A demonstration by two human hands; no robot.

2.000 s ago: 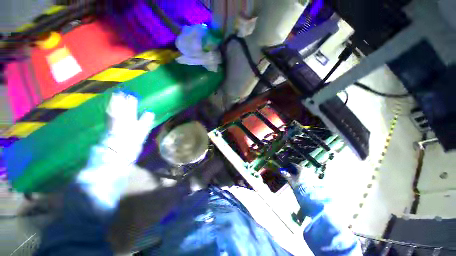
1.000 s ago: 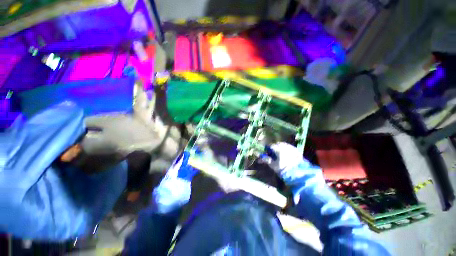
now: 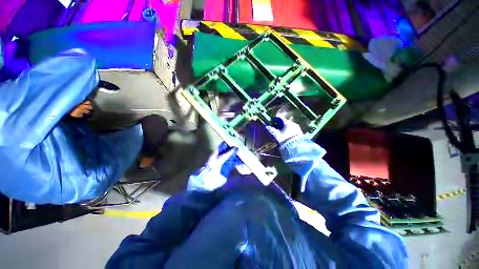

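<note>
A large pale green carrier frame [image 3: 256,106] with six empty windows in two columns is held tilted above my lap, its far corner over the green padded edge [image 3: 336,68]. My left hand [image 3: 220,164], in a white glove with blue fingertips, grips its near-left rail. My right hand [image 3: 282,130], gloved alike, is at the inner bars near the middle, its fingers closed around a bar. The fingers of both hands are partly hidden by the frame.
A dark tote [image 3: 420,157] with green carrier frames stands at the right. A conveyor edge with yellow-black tape [image 3: 226,30] runs in front. A seated person in blue [image 3: 58,131] is close at left. A white cloth bundle [image 3: 386,51] lies at the line's right end.
The view has swung from the right tote back to the line. The carrier, first seen in my hands one second ago, is now turned more diagonally, both hands still on it.
</note>
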